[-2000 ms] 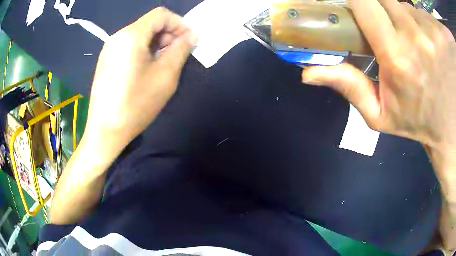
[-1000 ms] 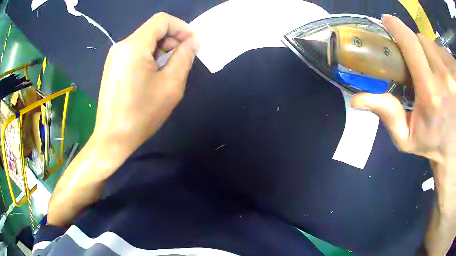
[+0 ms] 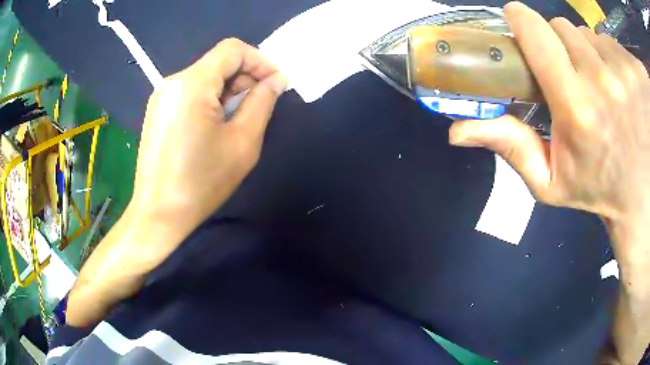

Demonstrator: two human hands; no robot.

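A white curved cut piece [image 3: 321, 50] lies as an arch on the dark cloth, its right end showing below the iron. My right hand [image 3: 570, 114] holds the steam iron [image 3: 467, 64] by its tan-brown handle, with the thumb near the blue part. The iron covers part of the arch, its tip pointing left. My left hand [image 3: 207, 121] pinches something at the arch's left end. A narrow white tape [image 3: 135, 53] runs from the far left to behind that hand. The pinched part is mostly hidden by the fingers.
The dark cloth-covered table [image 3: 356, 185] lies in front of me. A yellow piece [image 3: 589, 13] is at the far right, a small white scrap [image 3: 609, 269] near my right forearm. A yellow-framed cart [image 3: 50, 185] stands on the green floor at left.
The iron moved right along the arch, then back left, and now covers more of its middle. My left hand stays pinched at the arch's left end.
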